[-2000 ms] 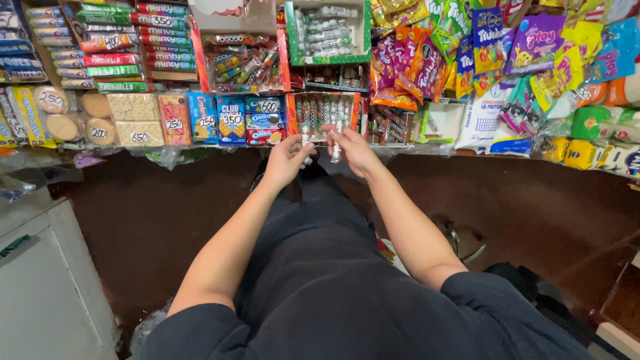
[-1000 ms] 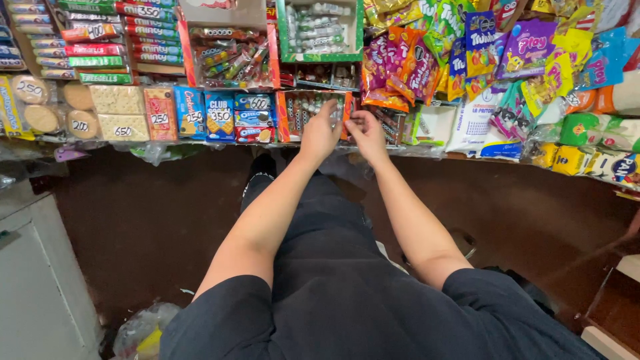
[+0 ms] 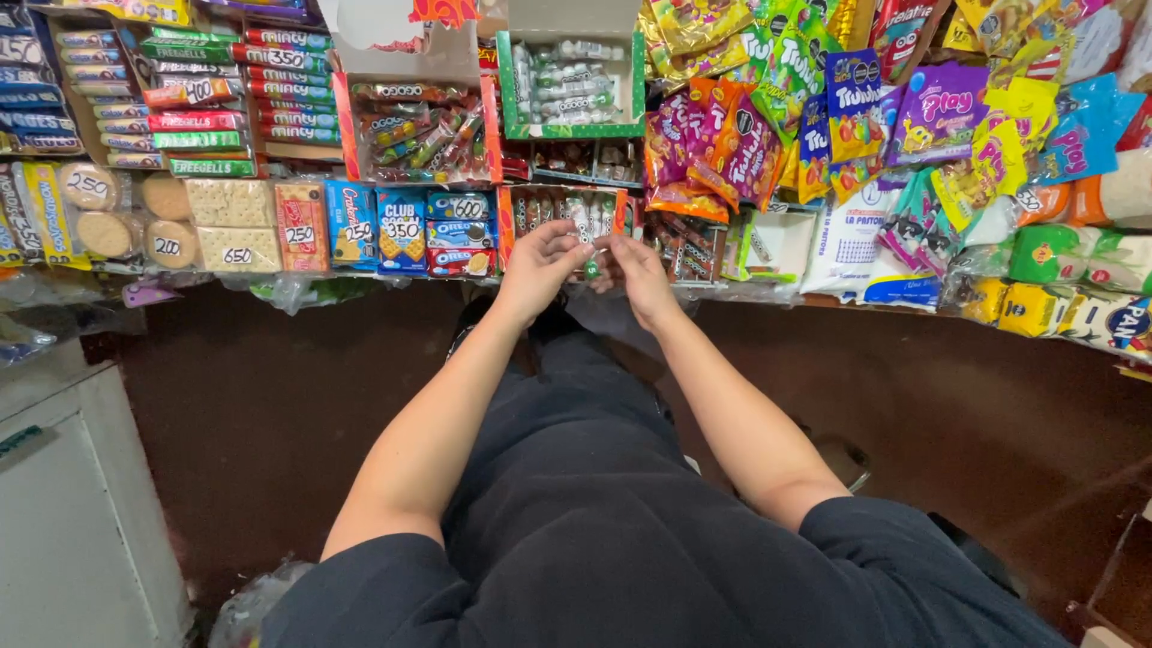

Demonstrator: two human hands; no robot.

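My left hand point(image 3: 543, 273) and my right hand point(image 3: 641, 279) meet at the front edge of a small red-edged box point(image 3: 506, 216) of wrapped candies. Between the fingertips is a small wrapped candy with a green end point(image 3: 591, 268); fingers of both hands are close to it, and the right fingers seem to pinch it. Whether the left fingers grip it too cannot be told. White and brown wrapped candies point(image 3: 589, 211) lie in the box just beyond the hands. Behind stand a green box point(image 3: 508, 90) of similar white-wrapped candies and a larger red box point(image 3: 493, 135) of mixed wrapped candies.
Cracker and cookie packs point(image 3: 400, 232) line the counter's front edge at left, with candy rolls point(image 3: 292, 85) behind. To the right lie brown-wrapped candies point(image 3: 688, 252), a light green box point(image 3: 810, 229), gummy bags point(image 3: 855, 103) and a white bag point(image 3: 868, 243). A grey cabinet point(image 3: 81, 504) stands at lower left.
My left hand has drawn back from over the small candy box to its front edge. A green-ended candy now shows between the hands.
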